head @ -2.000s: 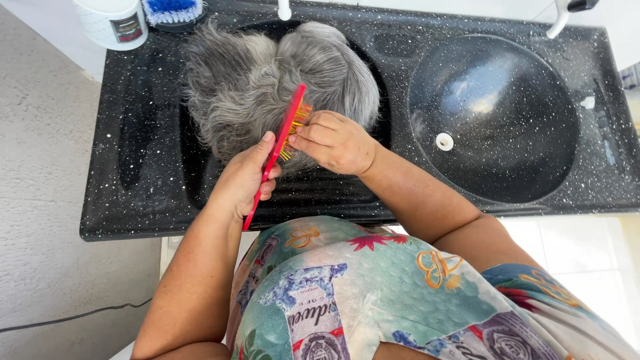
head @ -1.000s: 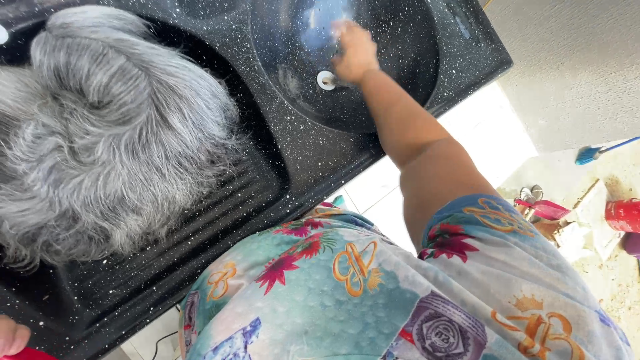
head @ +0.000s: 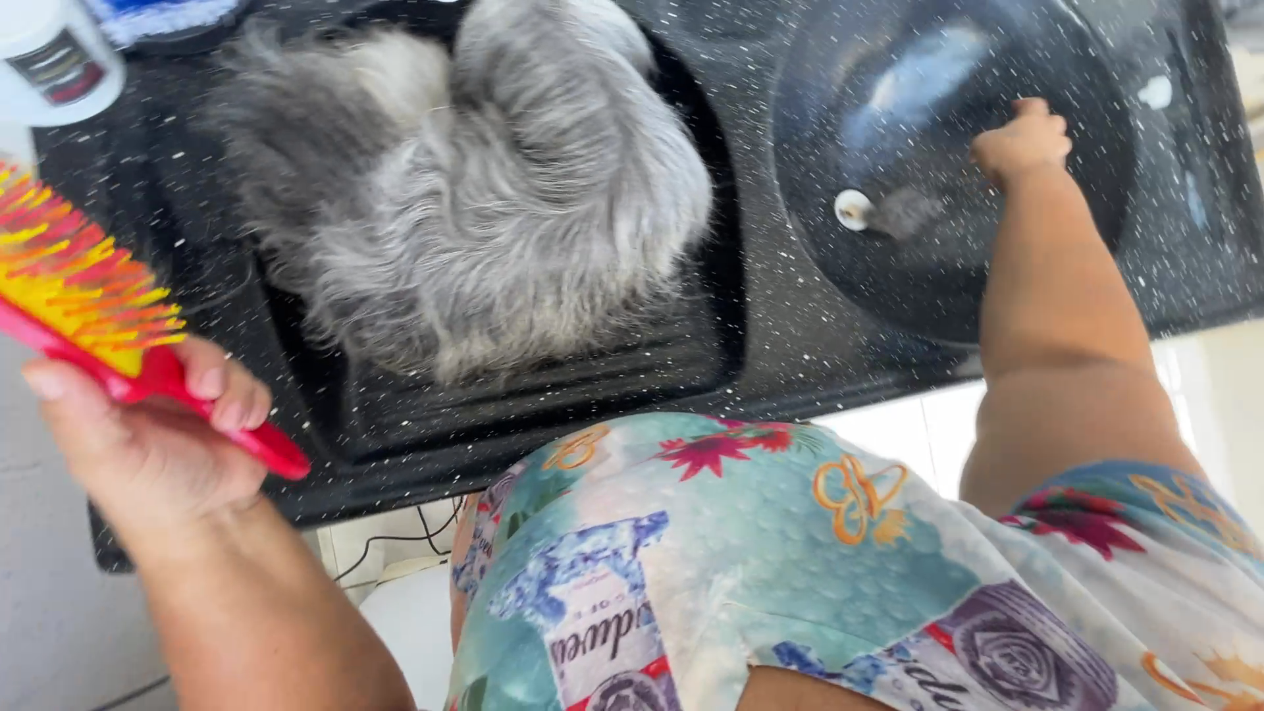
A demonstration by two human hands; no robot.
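My left hand (head: 163, 425) grips the handle of a red hairbrush (head: 94, 286) at the left, its yellow and orange bristles turned up. A long-haired grey animal (head: 494, 197), which looks like a small dog, lies in the ribbed left basin of the black speckled counter; its face cannot be made out. My right hand (head: 1022, 143) is over the round right basin (head: 889, 286), fingers partly spread, with nothing seen in it. A small tuft of grey hair (head: 904, 212) is in that basin beside the white drain fitting (head: 852, 209).
A white container (head: 59, 69) with a dark label stands at the counter's top left corner. Next to it is a blue brush with white bristles (head: 163, 18). The counter's front edge runs close to my patterned shirt. Dark cables (head: 395, 538) hang below it.
Two seconds ago both hands were together at the hairbrush over the animal. My right hand has since moved right to the round basin, where a grey tuft now shows. The view has shifted.
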